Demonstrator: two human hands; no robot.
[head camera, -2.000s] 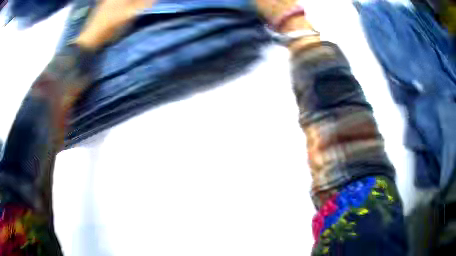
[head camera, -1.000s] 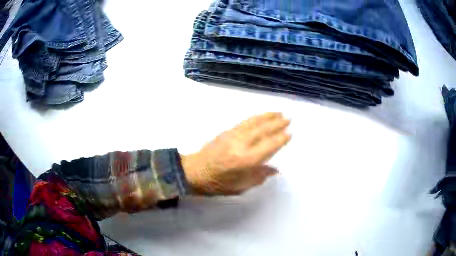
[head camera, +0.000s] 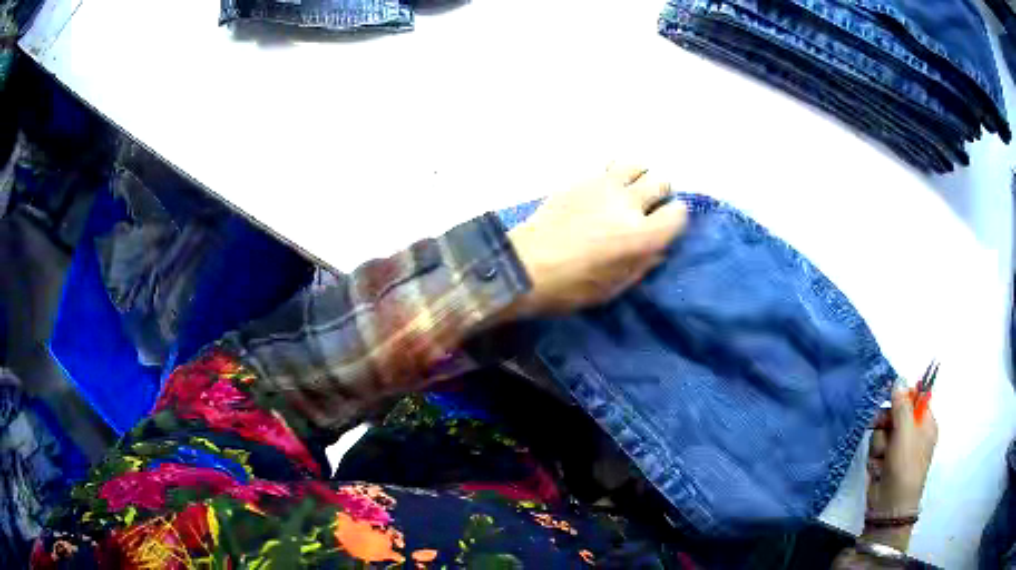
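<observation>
A blue denim garment (head camera: 735, 367) lies partly on the white table and partly over its front edge above my lap. My left hand (head camera: 607, 239) is closed on its upper edge near the picture's middle. My right hand (head camera: 900, 451), at the lower right, is at the garment's right corner, its fingers bent against the stitched hem. Orange thread snips (head camera: 924, 394) stick up from this hand, dark blades pointing up. The fingertips of my right hand are partly hidden.
A garment stack (head camera: 847, 72) lies at the upper right of the white table (head camera: 446, 156). More folded denim (head camera: 323, 13) is cut off at the top left. A blue bin (head camera: 95, 323) with grey scraps is below the table's left edge.
The denim garment is now in front of me, with my left hand on it. My right hand with the snips has come into view. The view has shifted, and the stack appears further right.
</observation>
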